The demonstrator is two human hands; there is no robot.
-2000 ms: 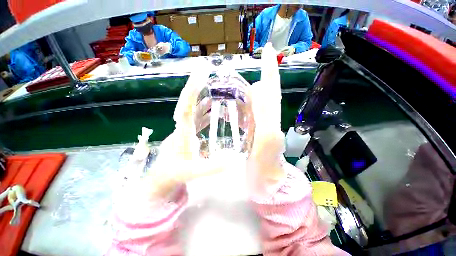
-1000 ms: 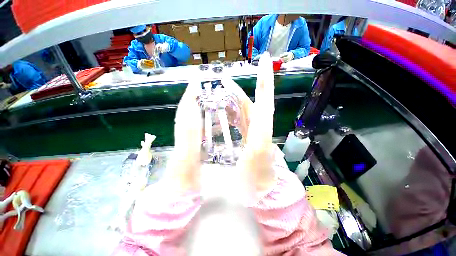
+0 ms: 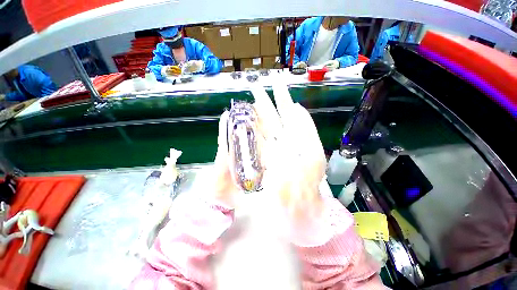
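A clear, shiny plastic shell (image 3: pixel 245 144) with silver and dark stripes stands roughly upright in front of me, narrow side towards me, with a small yellow spot at its lower end. My left hand (image 3: pixel 223 156) is along its left side. My right hand (image 3: pixel 297 153) is at its right side, with fingers extended up and away. Both hands are washed out by glare, so single fingers and exact contact are hard to tell. A bagged white part (image 3: pixel 164 187) lies left of my hands.
A red tray (image 3: pixel 54 198) with a white figure part (image 3: pixel 27 222) is at left. A dark green conveyor (image 3: pixel 113 144) runs behind. At right are a white bottle (image 3: pixel 341 169), a yellow card (image 3: pixel 371 226) and a black box (image 3: pixel 406 180). Workers in blue sit opposite.
The shell has turned from a broad view to a narrow one and sits slightly further left. My right hand has shifted from its upright pose beside the shell and now appears broader.
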